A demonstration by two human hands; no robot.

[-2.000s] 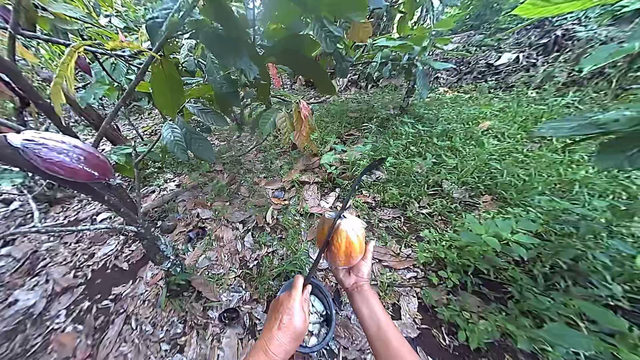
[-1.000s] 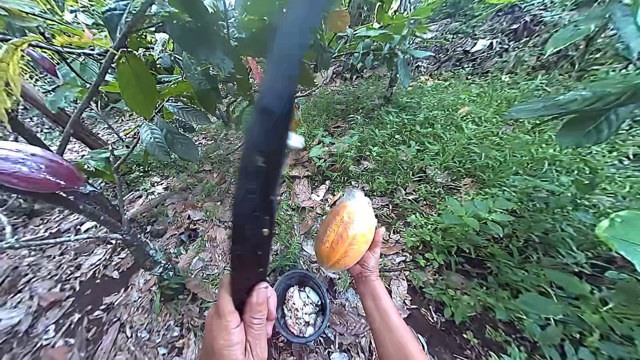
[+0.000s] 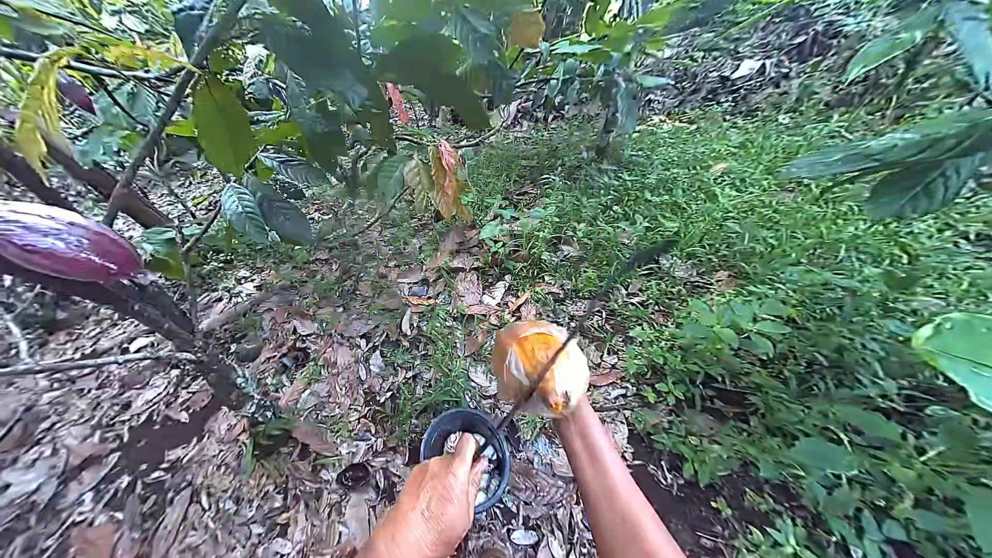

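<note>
A long dark machete (image 3: 593, 310) is gripped by its handle in my left hand (image 3: 438, 492). Its blade slants up to the right across a yellow-orange cacao pod (image 3: 535, 364), blurred at the tip. Pale patches show on the pod's surface. My right hand (image 3: 575, 412) holds the pod from behind, its fingers hidden by the husk. Below the pod and partly behind my left hand stands a dark plastic bucket (image 3: 502, 473) with whitish wet cacao beans in it.
A purple cacao pod (image 3: 70, 244) hangs at the left on a cacao branch (image 3: 132, 306). Leaves (image 3: 434, 70) hang across the top. Dry leaf litter (image 3: 310, 434) covers the ground by the bucket, with low green plants (image 3: 775, 310) to the right.
The machete, raised upright and clear of the pod one second ago, now lies across it. The pod has tilted in my right hand and shows more pale surface.
</note>
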